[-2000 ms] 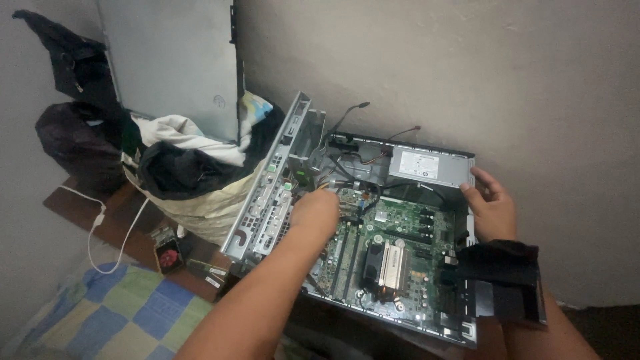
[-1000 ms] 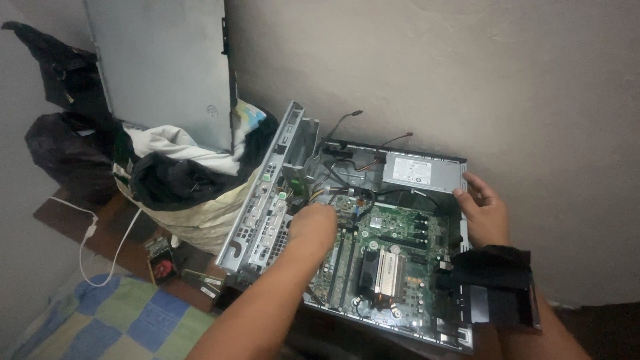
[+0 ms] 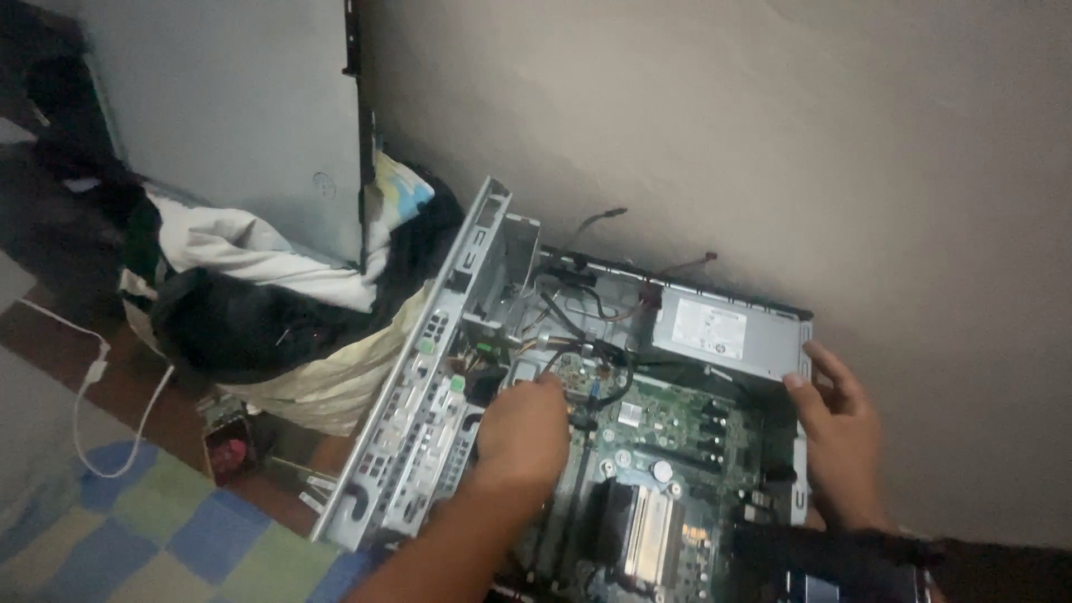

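Note:
An opened desktop computer case (image 3: 419, 368) holds a green motherboard (image 3: 670, 427), a heatsink (image 3: 649, 536) and, in its far right corner, a silver power supply (image 3: 712, 331). My left hand (image 3: 528, 427) is inside the case near the front panel, by a bundle of cables (image 3: 586, 345); its fingers are curled, and what they touch is hidden. My right hand (image 3: 837, 427) grips the case's right edge beside the power supply, thumb on top. Two loose cable ends (image 3: 615, 213) stick up past the far edge.
A metal side panel (image 3: 234, 109) leans upright in a bag of clothes (image 3: 335, 394) at the left. A white cable (image 3: 96, 368), a small part with a red piece (image 3: 226, 452) and memory modules (image 3: 314, 490) lie near a checkered cloth (image 3: 167, 536). A wall (image 3: 754, 151) stands behind.
The view has shifted somewhat. Both hands stay about where they were on the case, the left inside it and the right on its edge.

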